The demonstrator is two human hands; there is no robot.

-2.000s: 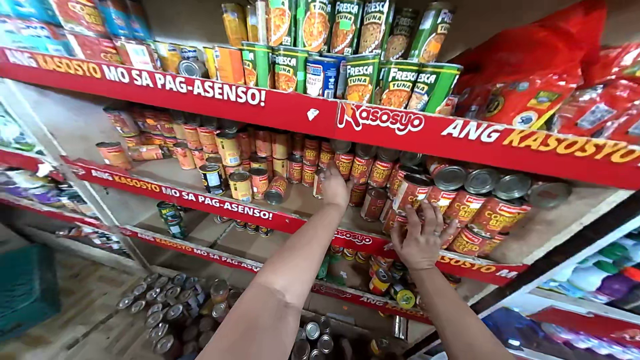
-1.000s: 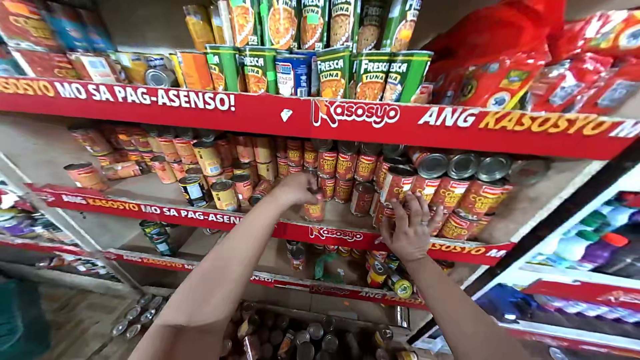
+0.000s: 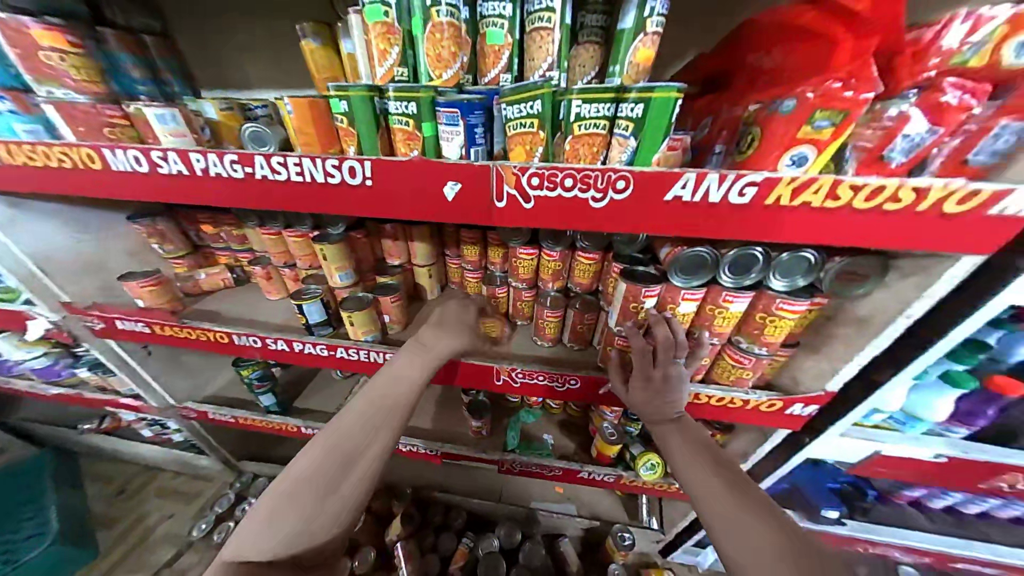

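Note:
On the middle shelf, my left hand (image 3: 454,324) is closed around a small corned beef can (image 3: 494,328) near the shelf's front edge, beside upright stacked corned beef cans (image 3: 549,318). My right hand (image 3: 654,364) rests with fingers spread against the front of a stacked corned beef can (image 3: 636,300); the hand bears a ring. To its right, larger corned beef cans (image 3: 772,320) lean with their metal lids facing forward. A yellow-labelled can (image 3: 362,318) and a dark can (image 3: 312,310) stand left of my left hand.
Green tuna cans (image 3: 528,120) and red packs (image 3: 800,120) fill the shelf above. A red printed shelf strip (image 3: 432,192) runs across. Below are a lower shelf with a few cans (image 3: 606,442) and many loose cans (image 3: 488,548) near the floor. A green crate (image 3: 48,512) stands at lower left.
My left hand has drawn back from among the stacked cans toward the shelf's front edge and now shows a can in it. My right hand stays at the cans on the right.

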